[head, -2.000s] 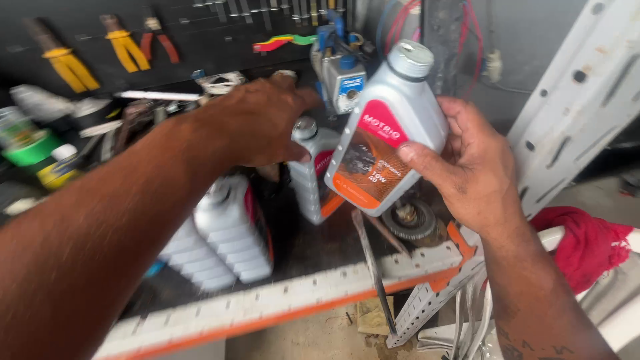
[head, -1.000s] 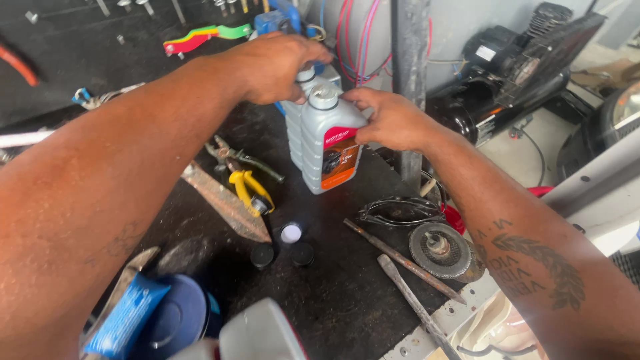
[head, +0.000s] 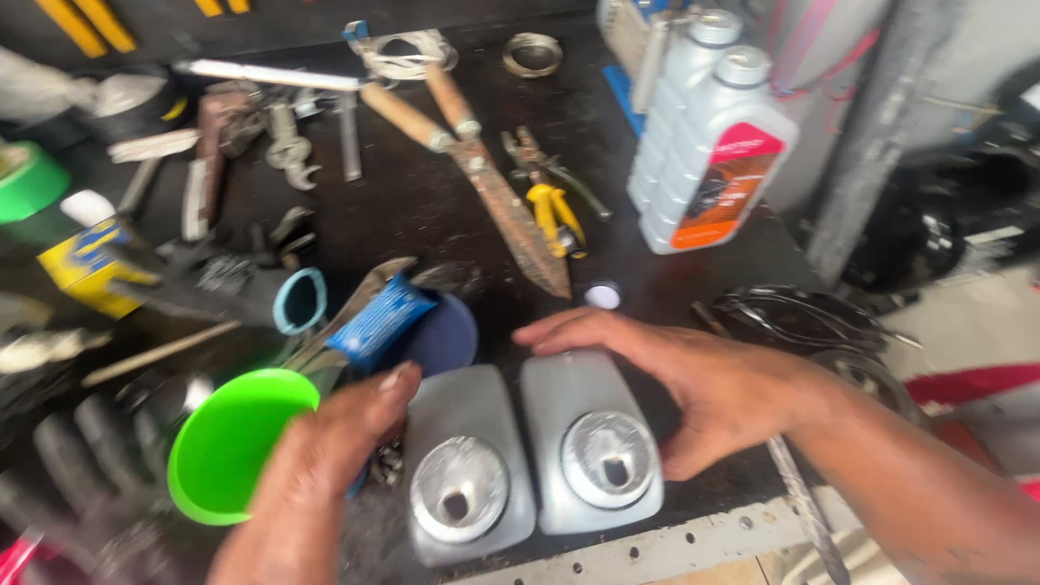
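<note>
Two grey plastic oil bottles stand side by side near the bench's front edge, the left bottle (head: 467,398) and the right bottle (head: 569,382), their foil-topped mouths each showing a dark hole. My right hand (head: 691,382) curves around the far and right sides of the right bottle. Beside the left bottle is my left hand (head: 325,463), its fingers partly hidden; whether it touches the bottle is unclear. A green funnel (head: 236,447) lies left of it. Two more Motrio oil bottles (head: 707,179) stand together at the back right.
Garden shears (head: 508,207), yellow-handled pliers (head: 552,211) and a white cap (head: 603,294) lie mid-bench. A blue packet (head: 380,321), a work glove (head: 219,280) and wrenches (head: 288,146) are at left. A black cable coil (head: 800,313) and a metal rod (head: 804,512) are at right.
Both hands have left the bottles at the back right, which now stand together, and are down at the two front bottles. The view has swung left and down.
</note>
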